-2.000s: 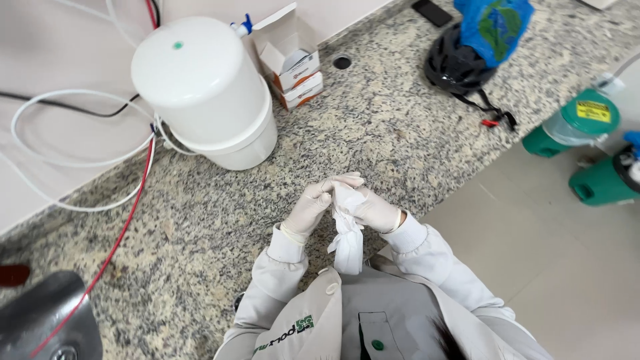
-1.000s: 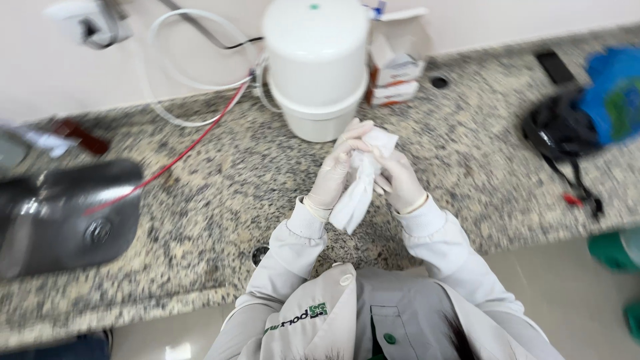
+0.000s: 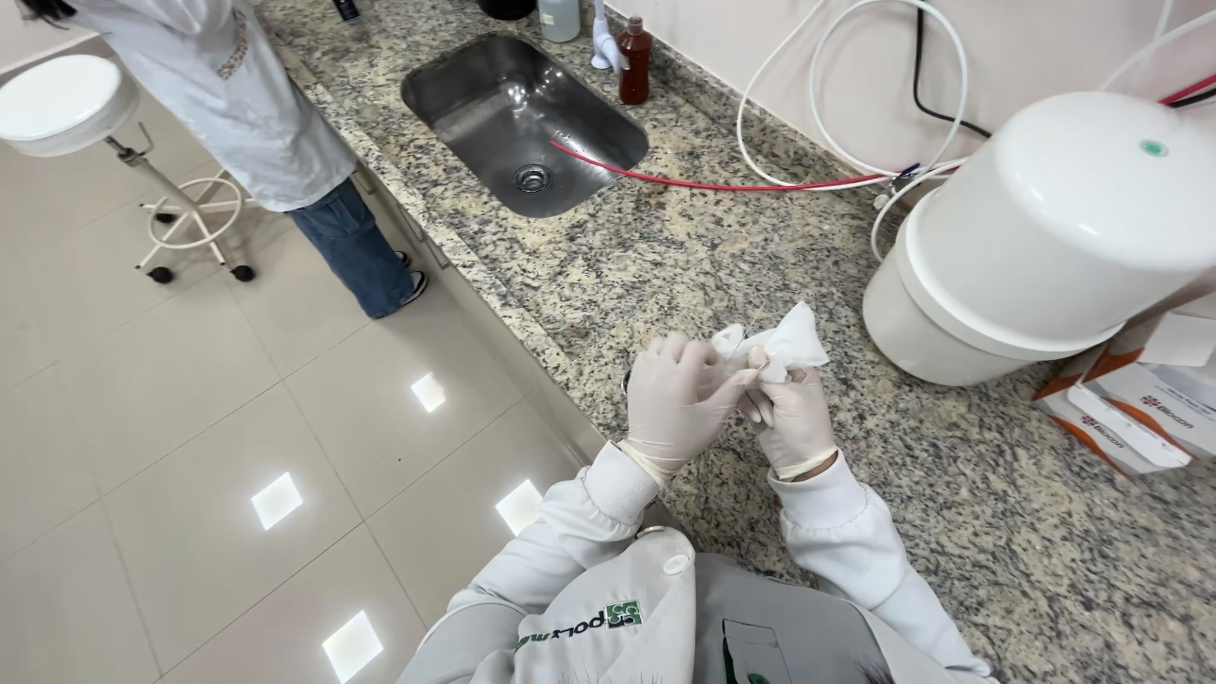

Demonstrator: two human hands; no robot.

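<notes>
Both my hands wear thin whitish gloves and meet over the granite countertop (image 3: 608, 275), in front of my coat. My right hand (image 3: 793, 423) grips a crumpled white cloth or paper wipe (image 3: 798, 337), which sticks up beyond the fingers. Against its near-left side lies my left hand (image 3: 676, 394), its back toward the camera and its thumb reaching the wipe. Whether the left fingers also pinch the wipe is hidden by the hand itself.
A steel sink (image 3: 532, 123) is set in the counter, with a red tube (image 3: 703, 184) ending over it. Beside it stands a brown bottle (image 3: 635, 62). At right are a large white tank (image 3: 1035, 237) and cardboard boxes (image 3: 1140, 408). A person (image 3: 256, 123) stands near a stool (image 3: 66, 100).
The view has swung left, bringing in the floor, the stool and the person. My hands have drawn the hanging wipe up, and its free end now points away from my body.
</notes>
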